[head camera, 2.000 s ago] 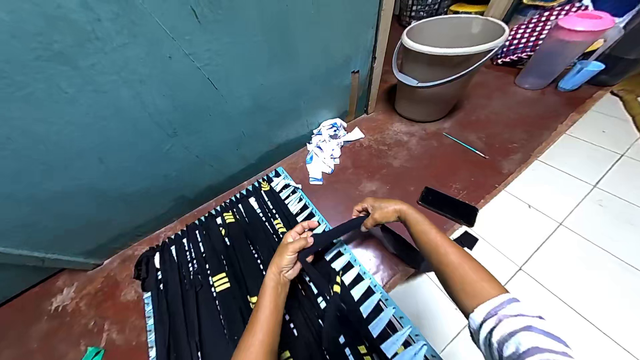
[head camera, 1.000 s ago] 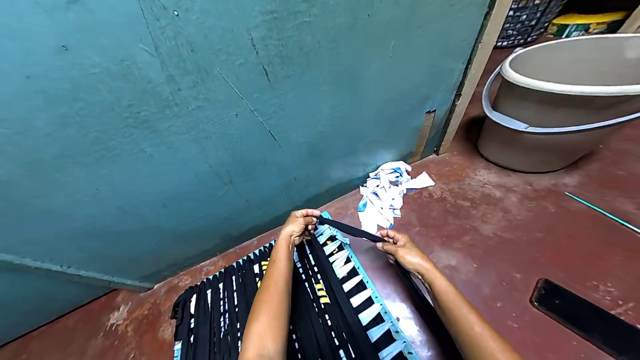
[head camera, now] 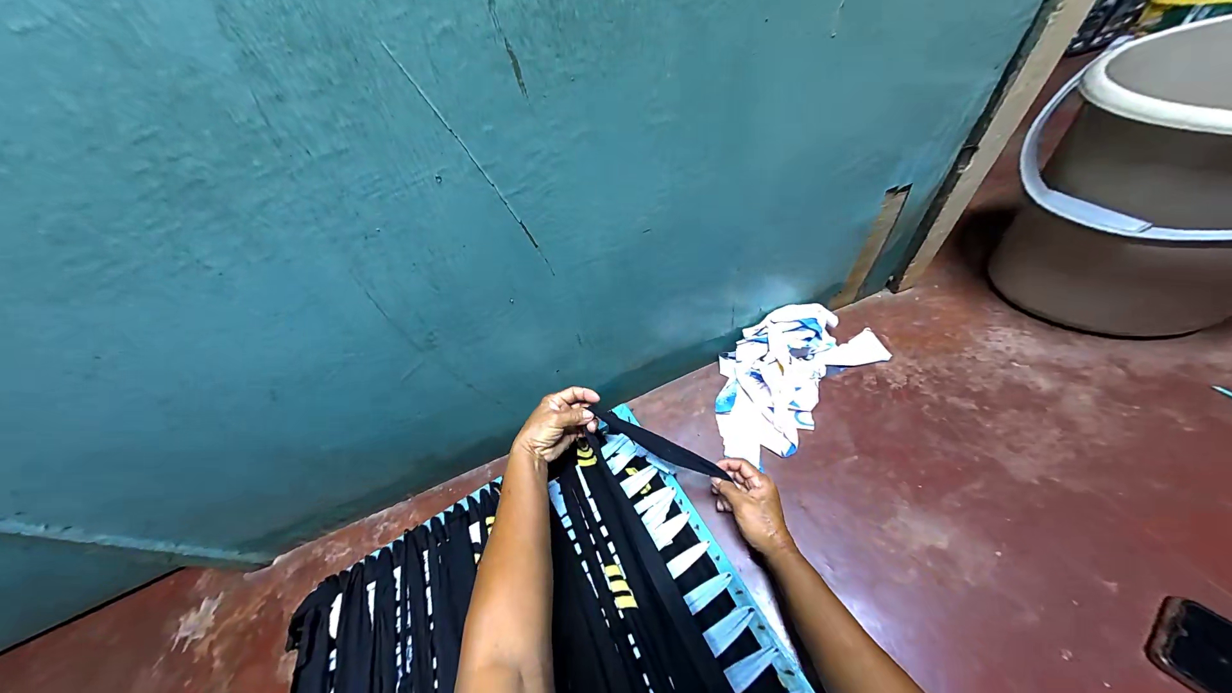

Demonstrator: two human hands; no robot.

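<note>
Black fabric strips, some printed with white and yellow, run side by side over a light blue frame on the floor, with pale blue and white strips looped along its right edge. My left hand pinches one end of a black fabric strip at the frame's far corner. The strip stretches taut down to the right, where my right hand grips it between thumb and fingers, just outside the frame's right edge. Past my hands, a heap of white and blue fabric strips lies on the floor.
A teal wall rises close behind the frame. At the upper right stands a grey-brown bucket with a pale handle, near a wooden door post. A dark phone lies on the red floor at the lower right.
The view has swung toward the wall. My left hand has moved from over the woven strips to the frame's far corner, and the black strip is now held across that corner.
</note>
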